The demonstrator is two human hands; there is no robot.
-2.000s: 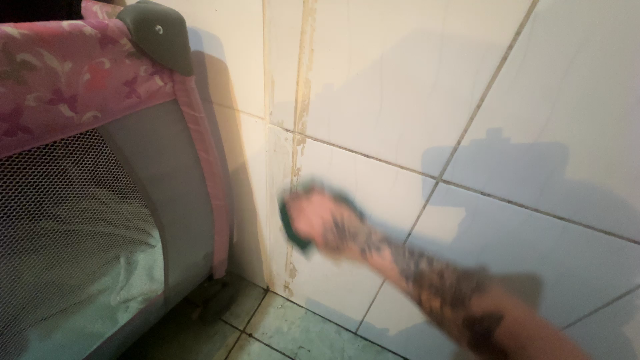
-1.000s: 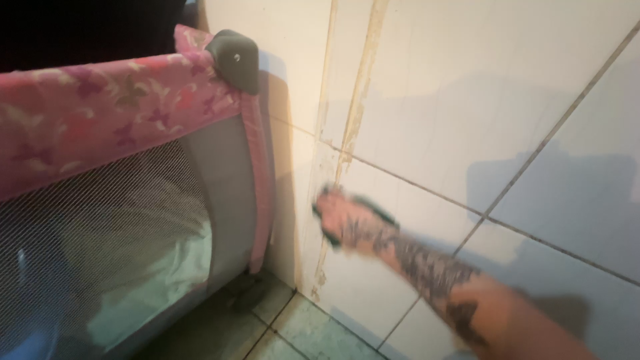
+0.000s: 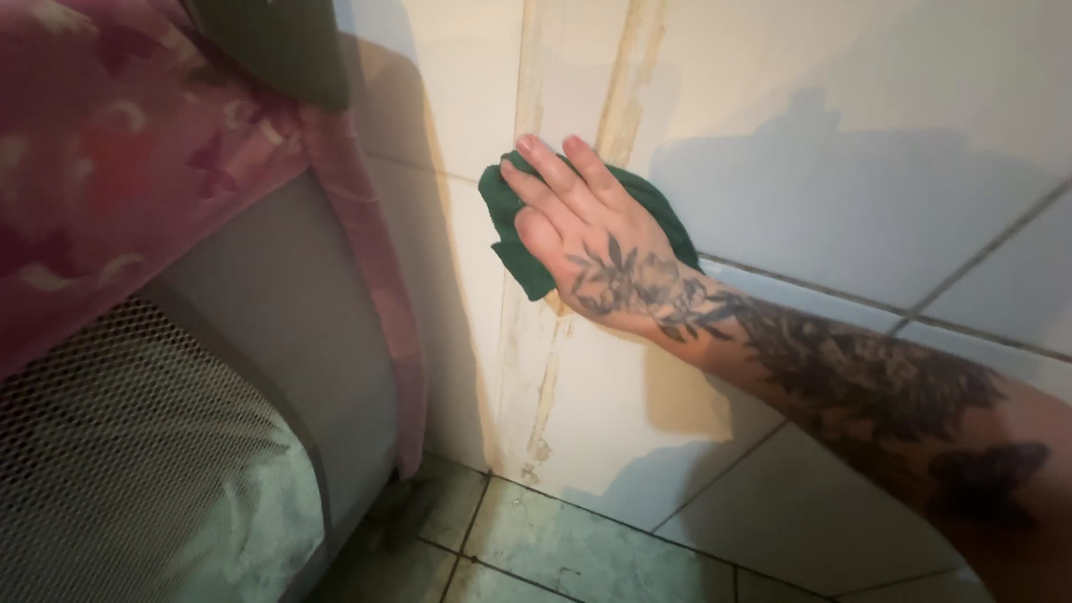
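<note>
My right hand (image 3: 599, 230) lies over a dark green cloth (image 3: 526, 270) and presses it flat against the white wall tiles (image 3: 754, 218), near the corner. Its fingers point up and to the left, and the cloth's edges show on both sides of the hand. Brownish residue strips (image 3: 624, 92) run down the tiles above the cloth and reappear below it, close to the floor. My left hand is out of view.
At the left stands a playpen with pink patterned fabric (image 3: 126, 159), a grey corner and mesh side (image 3: 151, 452); pale fabric shows through the mesh. Greenish floor tiles (image 3: 578, 536) meet the wall below my hand.
My right hand, blurred in the earlier frames, is now sharp and rests higher on the wall, across the residue strips, with the cloth under it. The view has moved closer to the corner.
</note>
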